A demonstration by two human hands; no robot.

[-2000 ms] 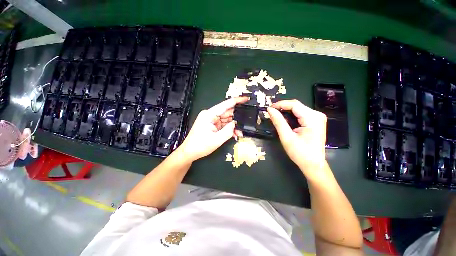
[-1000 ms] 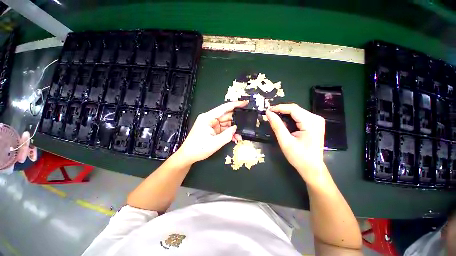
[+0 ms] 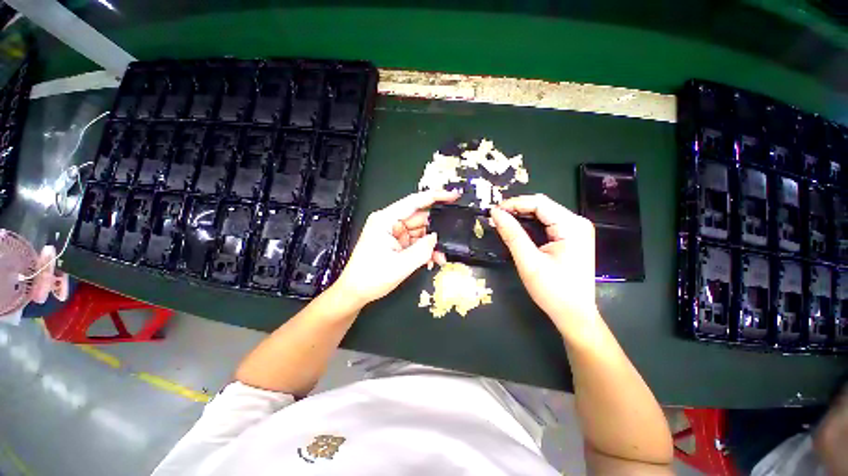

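Note:
A black plastic housing is held low over the bench between my two hands. My left hand is closed on its left end. My right hand is at its right side, with thumb and forefinger pinched at its upper edge; whether a small piece is between them cannot be told. A small yellowish bit shows on the housing near these fingertips. A pile of cream pieces lies just nearer to me. A farther pile of cream and black bits lies beyond the housing.
A large black blister tray with filled pockets lies at left, another black tray at right. A flat glossy black rectangle lies right of my hand. A pink fan, red stool and part of a person at lower right also show.
My right hand and its fingertips have shifted slightly left along the housing. The yellowish bit on the housing now shows more clearly. My left hand keeps its hold.

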